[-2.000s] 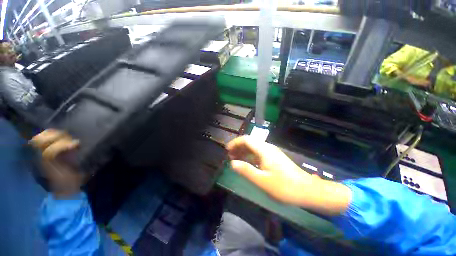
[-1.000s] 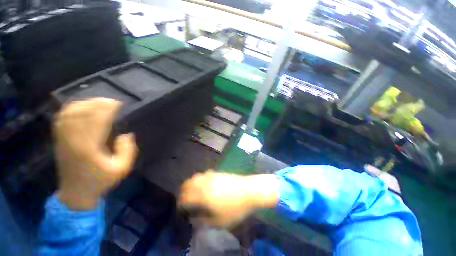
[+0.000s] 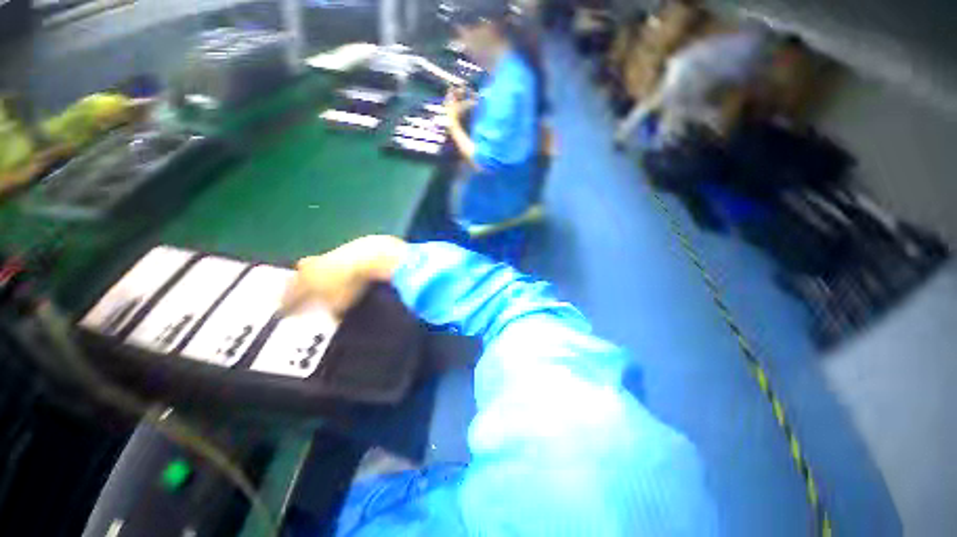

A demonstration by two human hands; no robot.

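A black tray (image 3: pixel 367 362) lies on the green bench in front of me. Several white phone back covers (image 3: pixel 215 315) with dark camera holes stand side by side in its slots. My right hand (image 3: pixel 341 275) is over the upper end of the rightmost cover. The hand is blurred, and its fingertips are hidden, so I cannot tell if it grips the cover. The tray's right end holds no cover. My left hand is out of the picture.
A green button (image 3: pixel 176 474) and a thin yellowish hose (image 3: pixel 199 441) are at the lower left. A person in blue (image 3: pixel 506 121) sits at the bench's far end beside more trays (image 3: pixel 422 131). Yellow-black tape (image 3: pixel 764 388) runs along the blue floor (image 3: pixel 651 346). Yellow sleeves show at the left edge.
The view has swung right, away from the tray stack and press. My left hand has left the picture. My right hand has moved from the bench's front edge to the tray of covers.
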